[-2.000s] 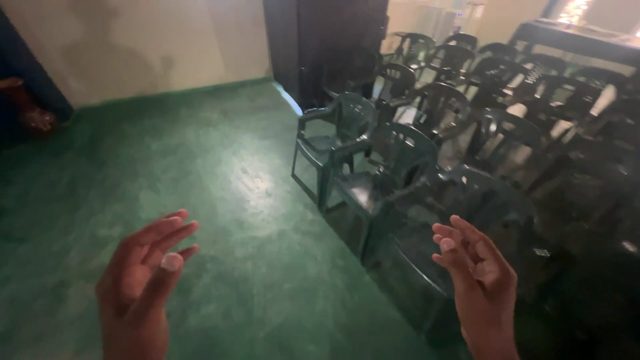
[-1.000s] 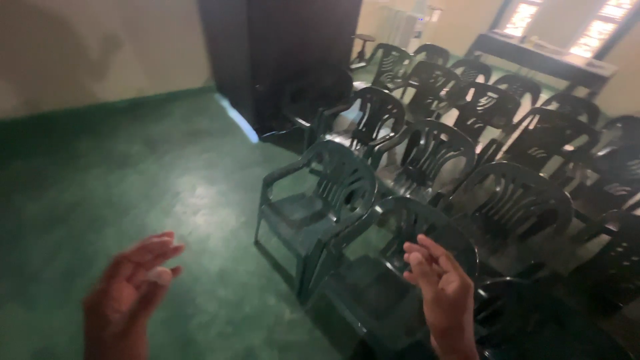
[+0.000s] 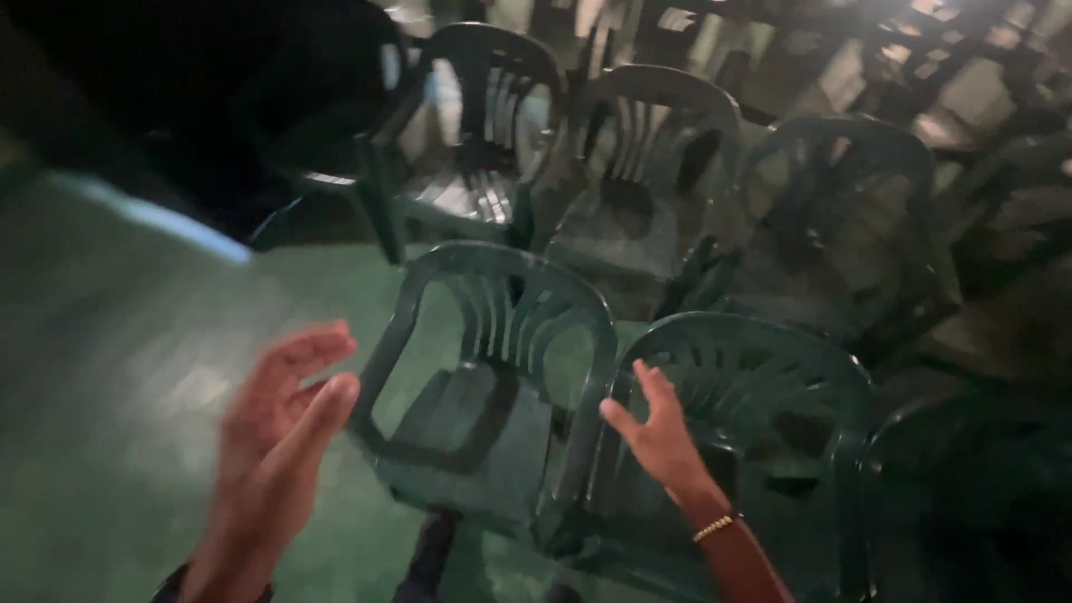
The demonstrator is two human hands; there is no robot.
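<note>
My left hand is raised at the left, fingers curved and apart from the thumb, with nothing in it; it is just left of a green plastic armchair. A bead bracelet circles the wrist of my right hand, which hangs in front of a second green plastic armchair. Its fingers are spread and hold nothing. Whether it touches the chair's armrest cannot be told. The two chairs stand side by side, their armrests close together.
Behind stand more dark plastic chairs in rows, blurred toward the upper right. A dark bulky thing fills the upper left, with a pale strip along its foot. Green floor shows at the left. Part of another chair is at the lower right.
The view has tipped down and come closer to the front chairs. My right hand has opened its fingers, which were closer together before. The wall and windows are out of view.
</note>
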